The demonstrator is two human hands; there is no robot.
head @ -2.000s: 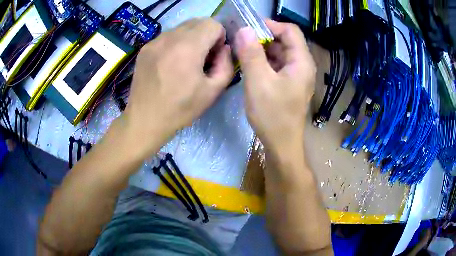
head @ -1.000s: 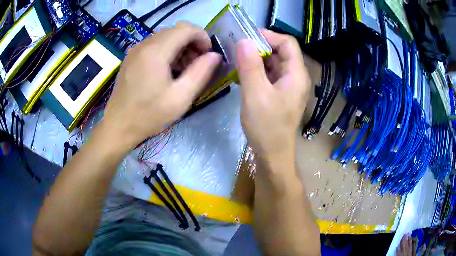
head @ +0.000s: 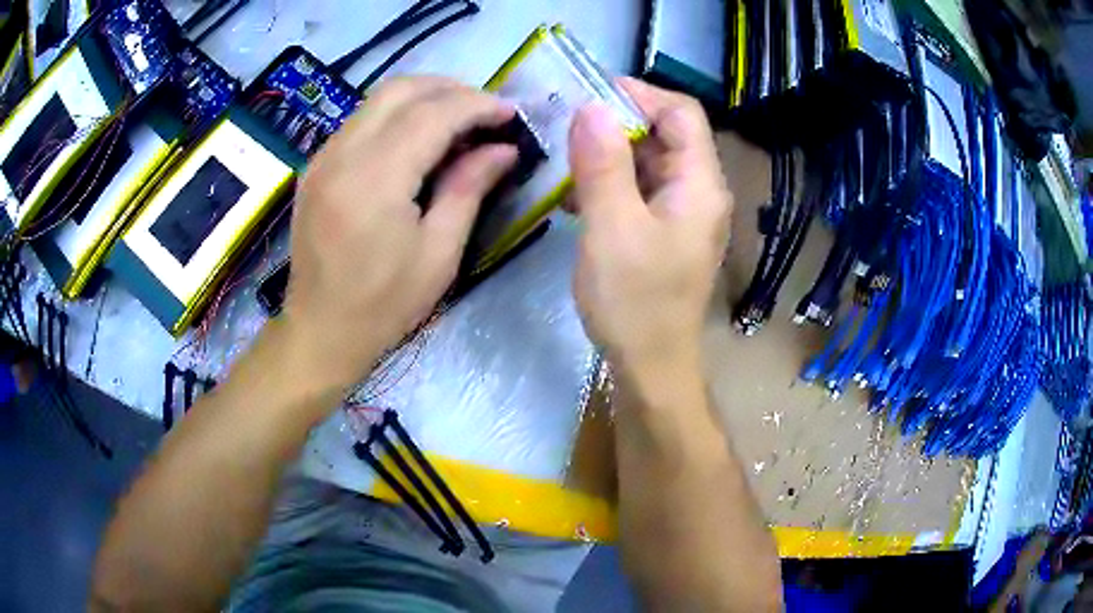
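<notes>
A battery pack [head: 554, 98], silver with yellow edges, is tilted up in front of me. My right hand [head: 653, 210] grips its right end, thumb on the silver face. My left hand [head: 402, 198] pinches a black adhesive pad [head: 524, 146] at the pack's face; whether it is stuck there I cannot tell. A black housing edge shows partly under the pack, mostly hidden by my left hand. Thin red lead wires [head: 402, 359] hang below my left hand. Black output cables [head: 420, 485] reach over the near bench edge.
At left lie several half-assembled units [head: 198, 210] with blue circuit boards [head: 306, 90]. At right stand black-cable units [head: 797, 54] and a dense bundle of blue cables [head: 947, 311] over brown cardboard [head: 863, 461]. Yellow bench edge tape [head: 515, 501] runs along the near edge.
My left hand has drawn back left from the pack, and more of the silver face and the black pad now show. My right hand still grips the pack.
</notes>
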